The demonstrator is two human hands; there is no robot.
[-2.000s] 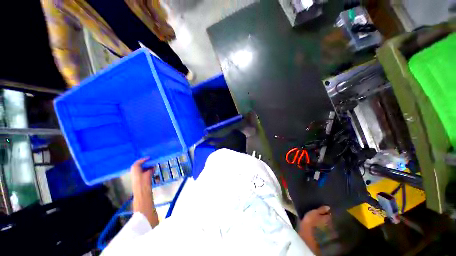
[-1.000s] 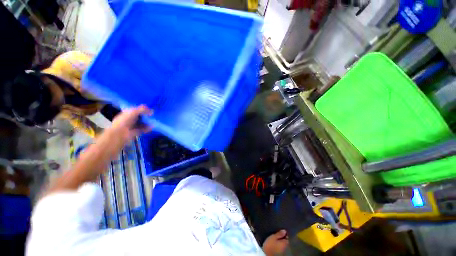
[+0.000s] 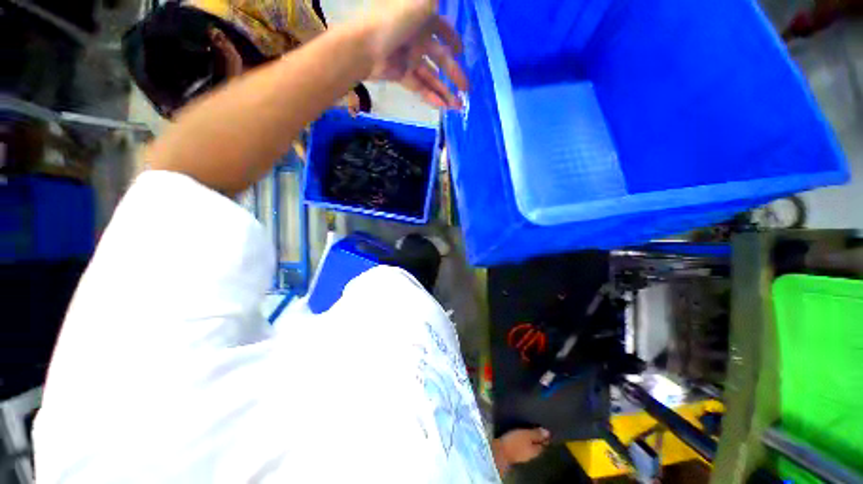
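A large empty blue plastic crate is tilted with its open side towards me, over the far part of the dark bench. My left hand is at the crate's left outer wall, fingers apart and fingertips at the wall; no grip on the rim shows. My right hand is low at the bench's near edge, partly cut off by my body, and whether it holds anything cannot be told. A second blue crate on the left holds a heap of small black parts. Red-handled scissors lie on the bench.
A press with steel parts and black tangled pieces stands right of the scissors. A bright green tray is at the far right. Yellow machine housing is at the bottom. A person is bent near the second crate.
The large crate has moved right, from the left floor side to over the bench. My left hand has moved with it, from its rim to its outer wall. The second crate is now uncovered.
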